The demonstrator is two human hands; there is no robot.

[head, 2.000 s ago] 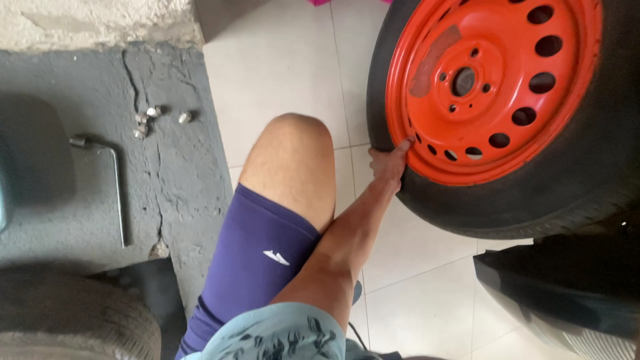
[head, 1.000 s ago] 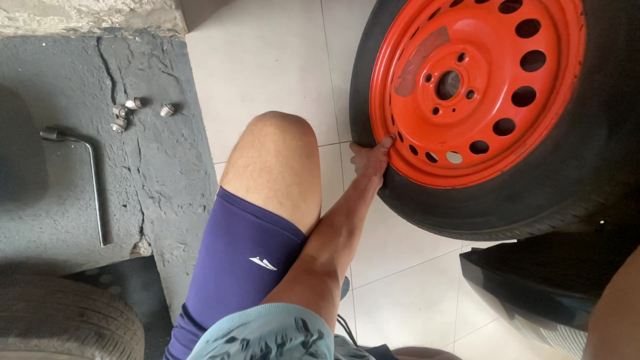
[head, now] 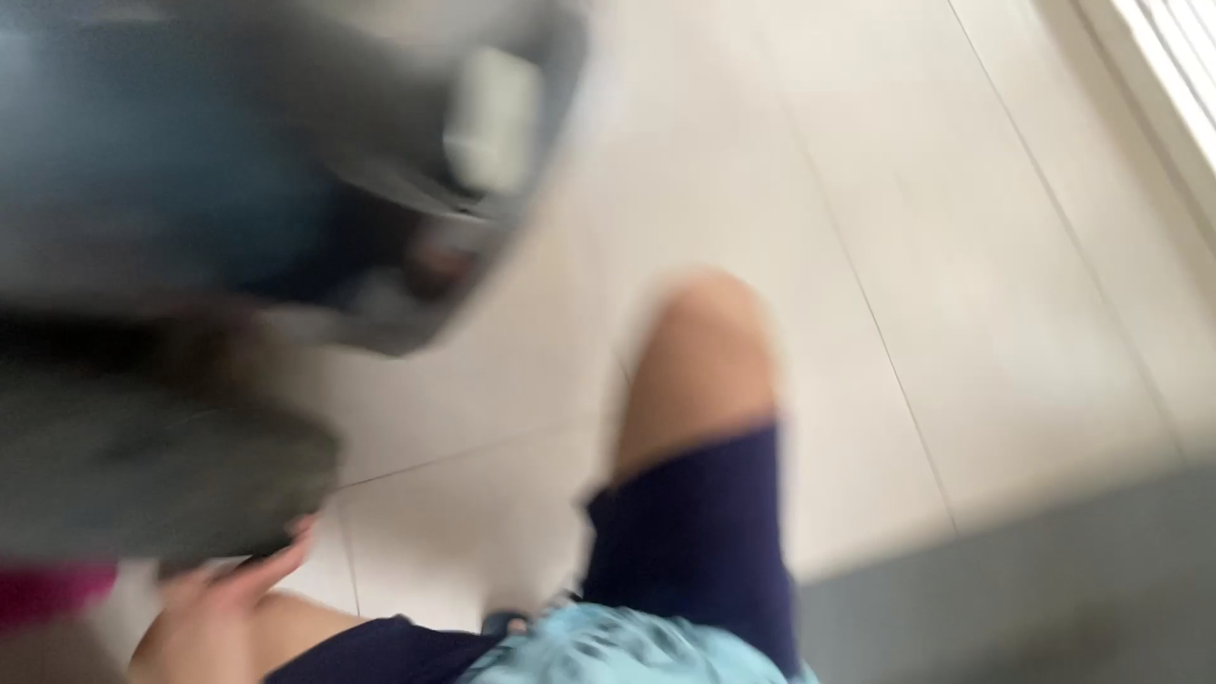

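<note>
The picture is badly blurred. My left hand (head: 233, 579) is at the lower left, its fingers against the lower right edge of a dark tyre (head: 152, 465). Blur hides how firmly they hold it. The tyre's rim does not show from this side. Above the tyre is a large dark, glossy body (head: 209, 161), apparently part of a car, with a pale patch near its right end. My right hand is out of view.
Light floor tiles (head: 855, 237) run through the middle and right. A dark grey floor strip (head: 1026, 579) crosses the lower right. A pink object (head: 52, 594) lies by the tyre. Bright slats (head: 1173, 66) stand at the upper right. My bent knees frame the lower middle.
The view has swung far round. The orange wheel face, wheel wrench and small metal pieces seen before are out of frame. My left hand, earlier at the orange rim, now shows at the tyre's edge.
</note>
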